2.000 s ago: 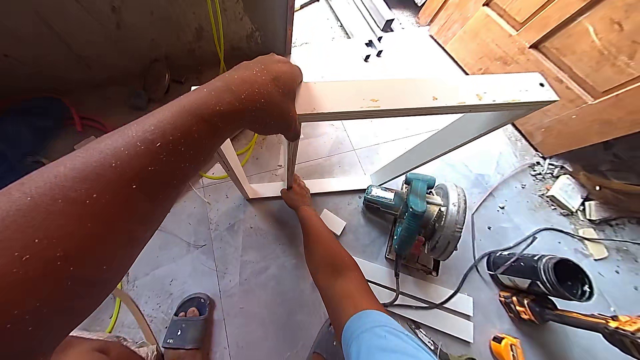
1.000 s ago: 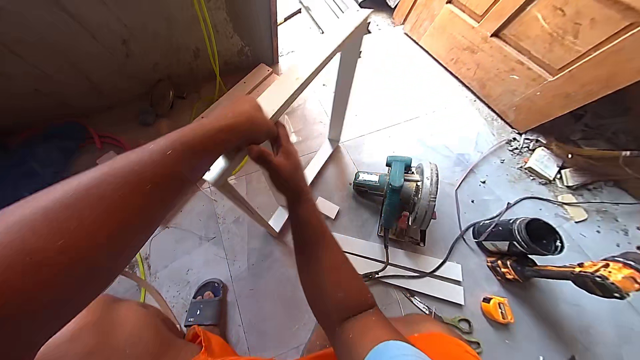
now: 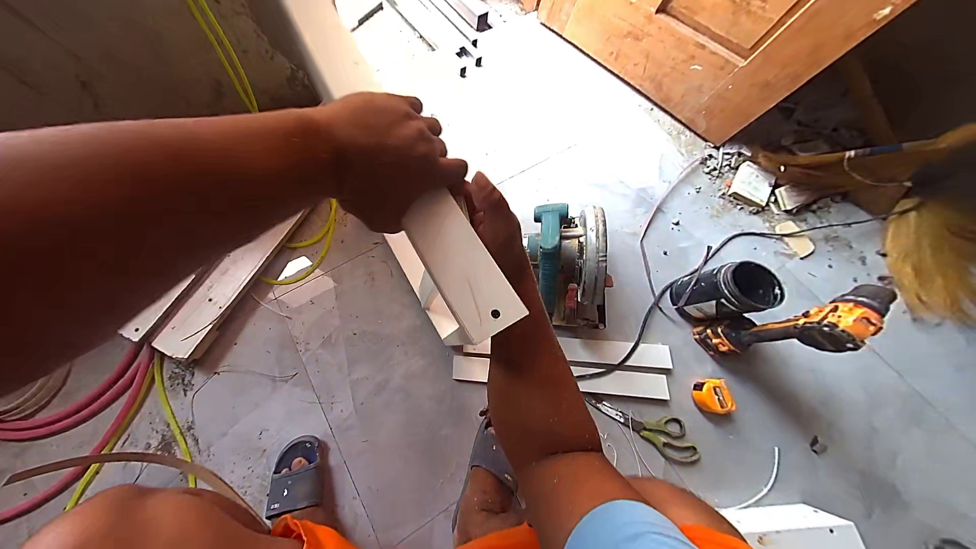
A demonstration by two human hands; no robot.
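My left hand [image 3: 389, 156] grips the upper member of a white board frame [image 3: 465, 267], whose near end shows a dark screw hole. Against the frame's right side rests my right hand [image 3: 492, 213], thumb up, its fingers partly hidden behind the board; its hold is unclear. The frame is held up, its lower parts seen under the top board. Right of my right forearm a teal circular saw [image 3: 572, 263] stands on the floor, partly hidden by that arm. Cut white strips [image 3: 625, 381] lie in front of the saw.
An orange cordless drill [image 3: 816, 324], black canister [image 3: 732, 290], orange tape measure [image 3: 714, 396] and green-handled scissors [image 3: 667, 438] lie at right. A straw broom [image 3: 934, 244] and wooden door [image 3: 671, 69] are beyond. White boards [image 3: 221, 297], pink hoses [image 3: 99, 415] and a yellow cable [image 3: 171, 419] lie left.
The frame has been turned, from lying broadside across the view to one end pointing toward me. My right hand has risen from its lower inner bar to beside the top board.
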